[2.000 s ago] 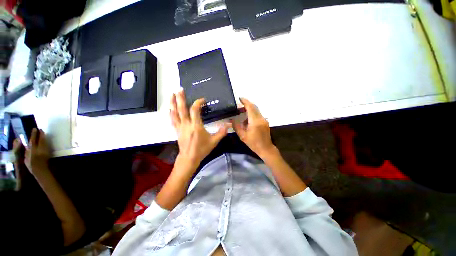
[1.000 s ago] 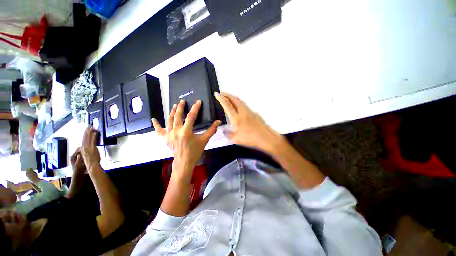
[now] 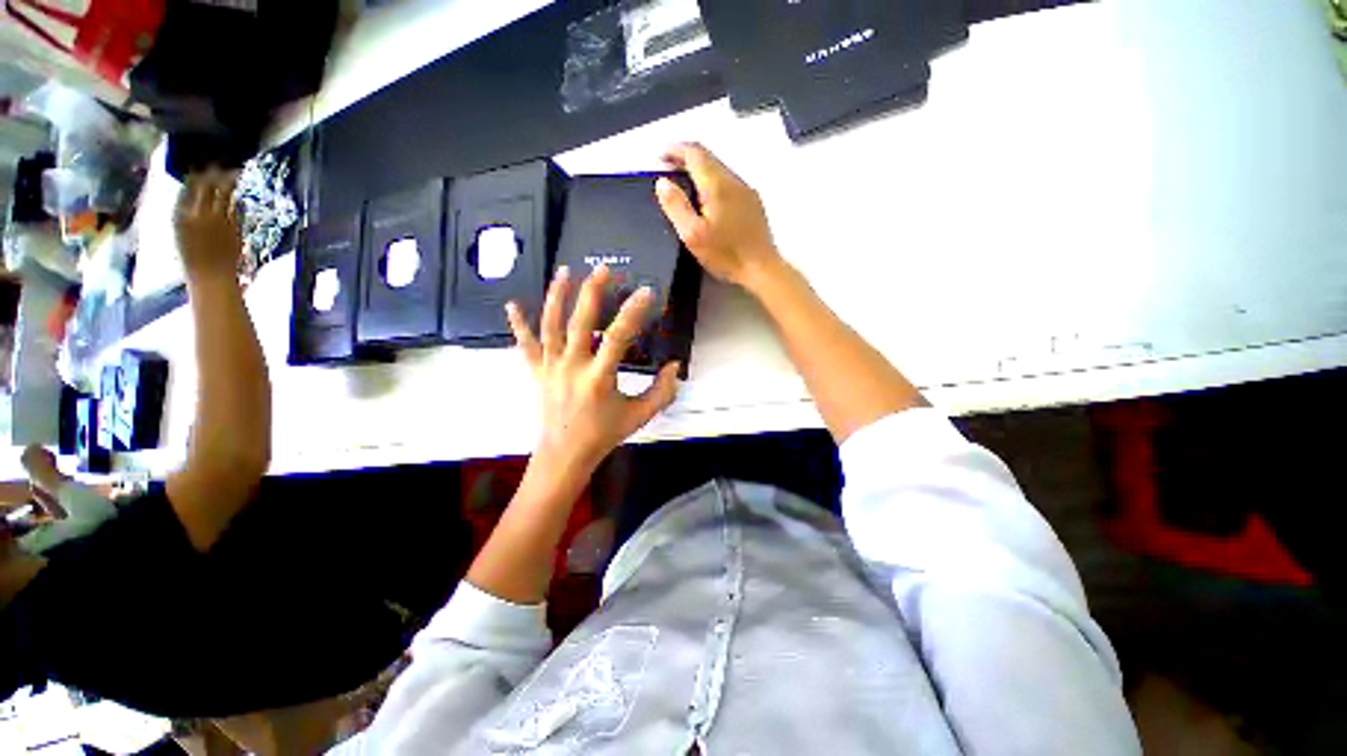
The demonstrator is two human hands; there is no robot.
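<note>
A covered black box (image 3: 621, 229) with white lettering lies on the white table, against a row of black boxes on its left. My left hand (image 3: 588, 369) has spread fingers on the box's lower part, with the thumb near its bottom right corner. My right hand (image 3: 721, 222) is at the box's upper right corner, fingers on its edge. The row's nearest box (image 3: 499, 303) shows a white gadget (image 3: 495, 253) in its recess. Two more boxes with white gadgets stand left of it.
Flat black card pieces (image 3: 842, 89) lie at the back on the black strip. A clear bag with a white item (image 3: 659, 37) lies left of them. A neighbour's arm (image 3: 226, 384) reaches across the table at left, near a heap of white cables (image 3: 268, 210).
The covered box has moved left against the row. My right hand has moved from its lower right side to its upper right corner. The neighbour's arm now reaches farther over the table.
</note>
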